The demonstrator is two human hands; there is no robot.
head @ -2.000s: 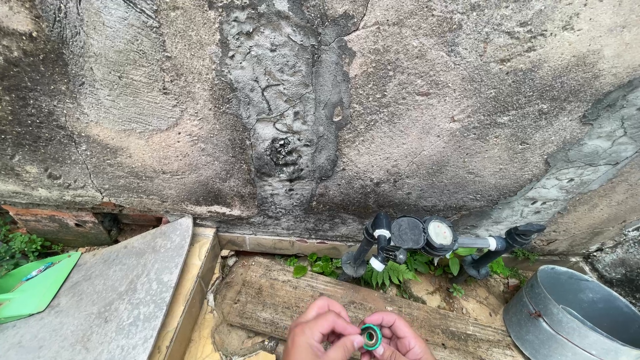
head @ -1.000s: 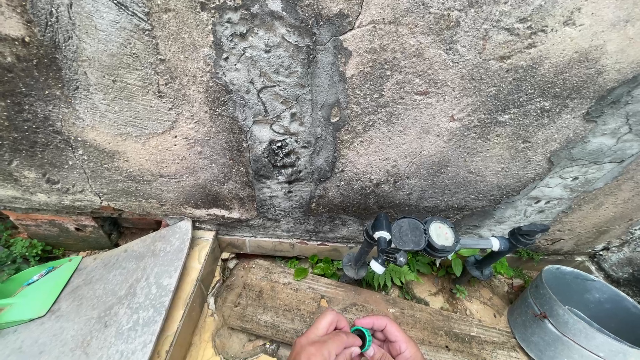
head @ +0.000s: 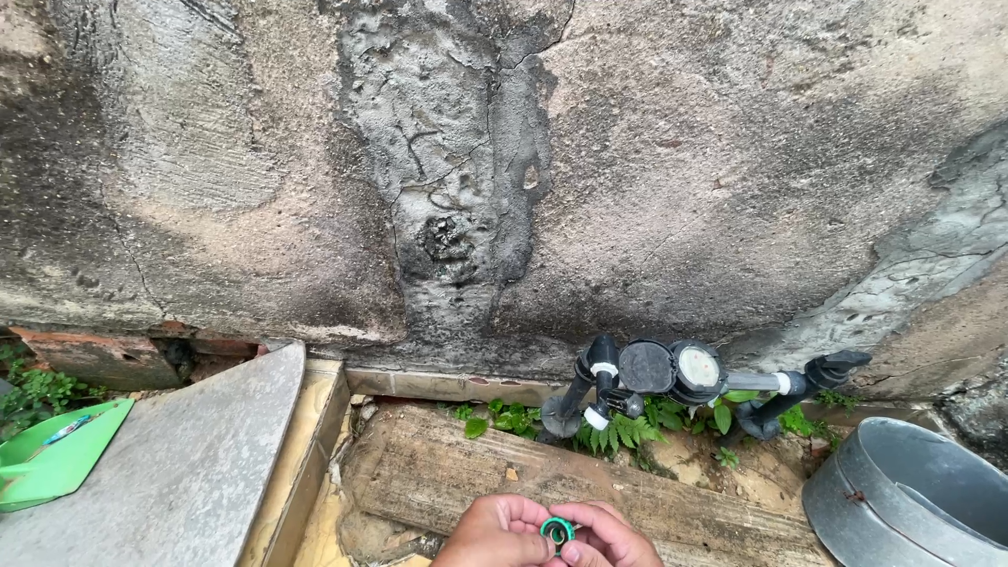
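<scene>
Low in the view, my left hand [head: 496,535] and my right hand [head: 610,537] meet around a small green plastic ring-shaped fitting [head: 557,531]. Fingers of both hands pinch it, and its round opening with a dark inside and a lighter inner ring faces up. Beyond the hands, a water meter [head: 698,368] with its dark lid [head: 646,366] raised sits on black pipes [head: 579,386] near the foot of the wall.
A weathered wooden plank [head: 441,465] lies beneath the hands. A metal tub [head: 846,492] stands at right. At left, a green plastic dustpan-like tray [head: 79,465] rests on a grey slab [head: 189,465]. Small ferns [head: 618,433] grow below the cracked cement wall [head: 669,197].
The green fitting has been turned between my fingers, and its opening shows again after being mostly covered a second ago. Both hands stay near the same place.
</scene>
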